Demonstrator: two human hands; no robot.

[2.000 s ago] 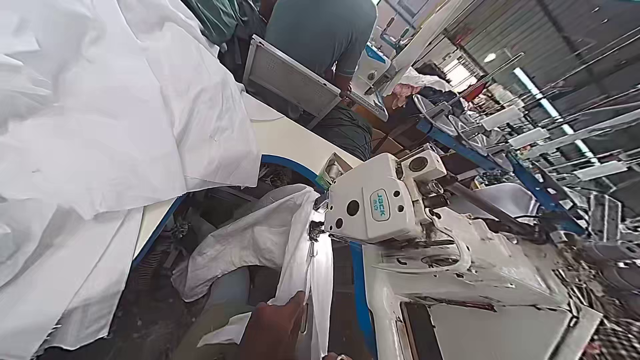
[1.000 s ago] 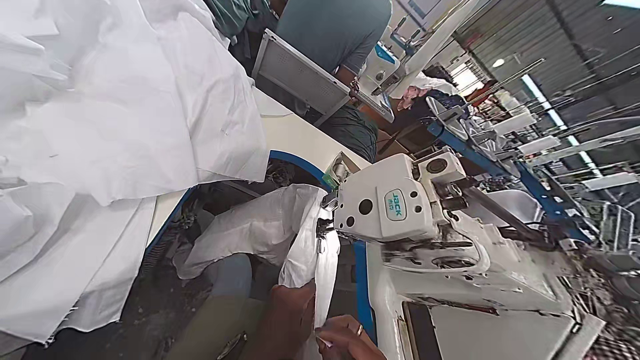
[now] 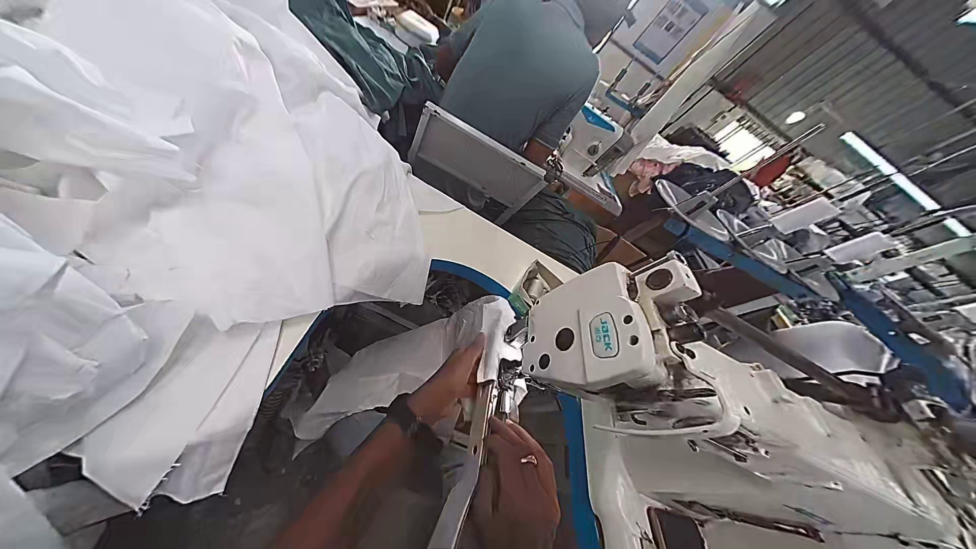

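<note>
A white Jack sewing machine head point(image 3: 591, 328) stands right of centre, its needle area at its left end. White fabric point(image 3: 396, 366) lies around the machine's narrow bed and hangs down to the left. My left hand point(image 3: 457, 374), with a dark band at the wrist, holds the fabric just left of the needle area. Below the needle area, my right hand point(image 3: 518, 473), with a ring on one finger, is beside the long pale edge of the bed; its fingertips are near the needle area, and whether they grip fabric is hidden.
A large heap of white cloth point(image 3: 252, 175) covers the pale table point(image 3: 473, 236) at the left. Beyond it a person point(image 3: 518, 76) in a grey-green shirt sits on a chair at another sewing machine point(image 3: 595, 137). Blue-framed racks stand at the right.
My left hand has moved up to the fabric beside the needle area. The fabric that hung below the needle has shifted, and the long bed edge now shows. My right hand has moved up and right.
</note>
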